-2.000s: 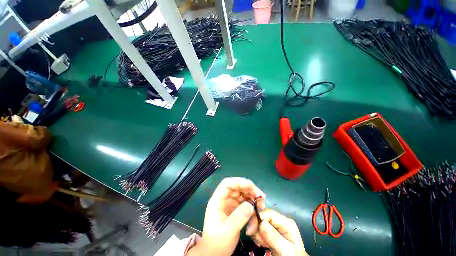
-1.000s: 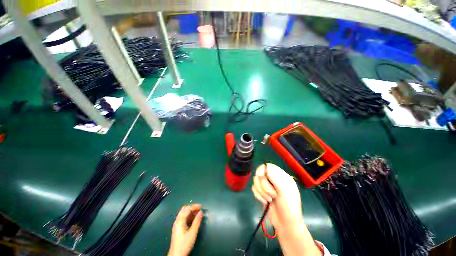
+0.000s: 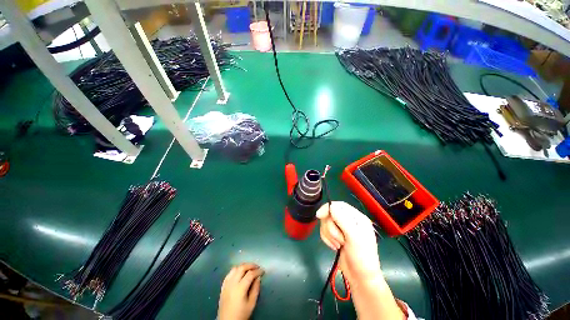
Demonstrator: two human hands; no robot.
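Observation:
My right hand (image 3: pixel 351 240) is shut on one thin black cable (image 3: pixel 327 187). The cable's upper end, with small reddish and white tips, stands beside the nozzle of the red and black heat gun (image 3: pixel 302 209). Its lower part hangs below the hand to the bench's front. My left hand (image 3: pixel 240 289) rests low on the green bench, fingers curled to the right; nothing shows in it. The scissors (image 3: pixel 340 289) with orange-red handles lie partly hidden behind the right hand and cable.
Two cable bundles (image 3: pixel 125 234) lie front left with a single cable between them. The red case (image 3: pixel 394 194) and a dense cable stack (image 3: pixel 472 256) are at right. White shelf legs (image 3: pixel 150 94), a plastic bag (image 3: pixel 234 134) and large cable heaps (image 3: pixel 419 87) lie farther back.
My hands have parted from the cable end they both held. My right hand now holds the cable, its tip raised by the heat gun nozzle. The view has turned right.

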